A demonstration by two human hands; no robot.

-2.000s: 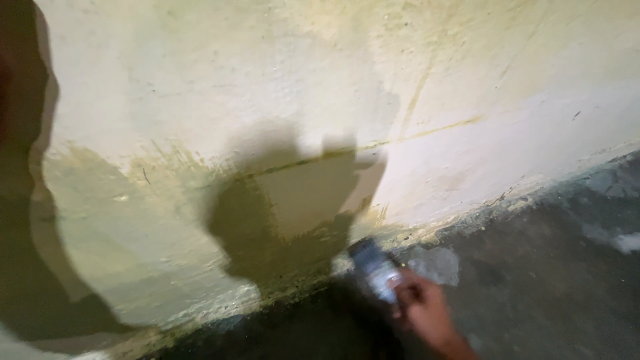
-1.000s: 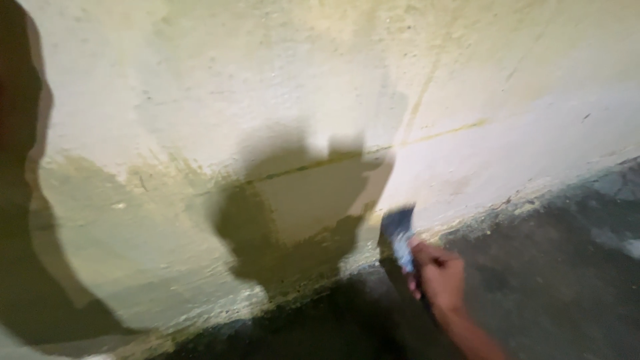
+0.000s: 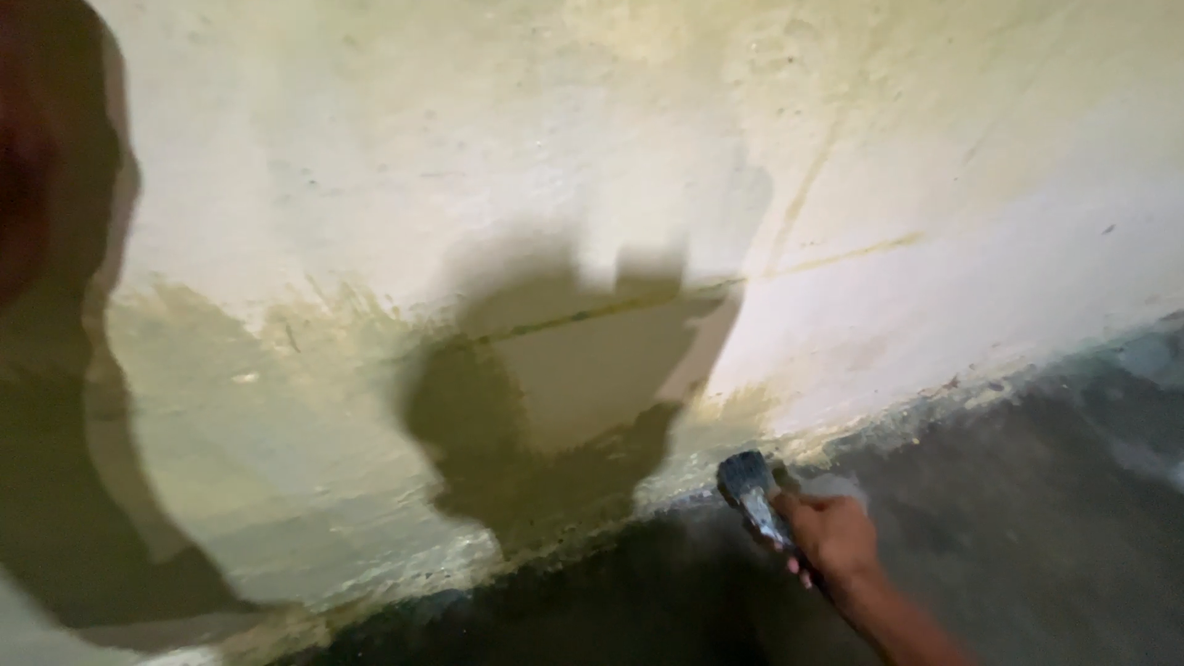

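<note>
My right hand [image 3: 832, 541] is closed around the handle of a flat paintbrush [image 3: 757, 495] at the lower right. The brush has dark bristles and a pale, paint-smeared ferrule, and its tip points up and left, close to the foot of the wall [image 3: 925, 324]. Whether the bristles touch the wall cannot be told. Across the wall run whitish paint, yellow-green patches and a thin yellowish line. My left hand is not in view; a dark reddish blurred shape at the upper left edge cannot be made out.
A dark grey floor [image 3: 999, 518] with pale smears meets the wall along a rough, crusty edge. Large shadows fall on the wall at the middle and the left.
My right hand first moved up with the brush toward the wall, then came back down and left. The brush is now lower, near the wall's foot.
</note>
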